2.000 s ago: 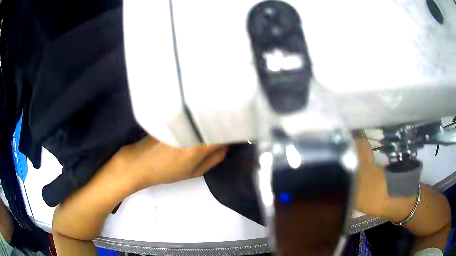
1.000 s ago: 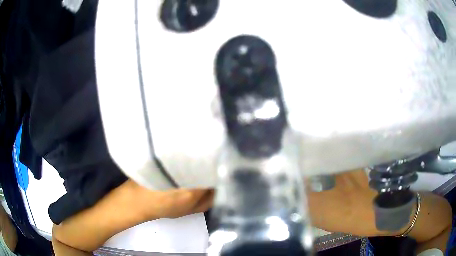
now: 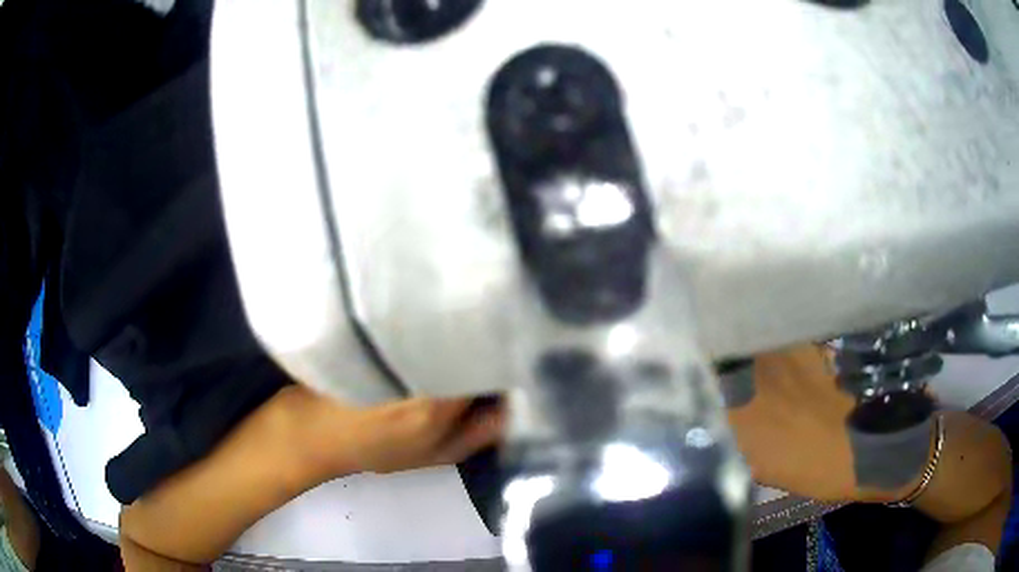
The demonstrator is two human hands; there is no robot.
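The white sewing machine head (image 3: 782, 145) fills the upper middle and right. A blurred chrome guard (image 3: 626, 480) hangs from its front, close to the camera. Black cloth (image 3: 145, 223) is heaped left of the head, and a black piece (image 3: 483, 486) shows below my left hand (image 3: 419, 434). My left fingertips are hidden behind the head and guard. My right hand (image 3: 788, 419) is behind the guard and the tension assembly (image 3: 891, 374); its fingers are hidden. The needle area is not visible.
The white tabletop (image 3: 358, 520) has a measuring tape along its front edge. A blue thing (image 3: 43, 369) shows at the far left. Part of another person's arm (image 3: 17, 508) is at the lower left edge. A bracelet (image 3: 930, 469) is on my right wrist.
Since two seconds ago the machine head and guard appear lower and further left in view. Less of the black piece under my left hand shows. In the last second the view shifted only slightly.
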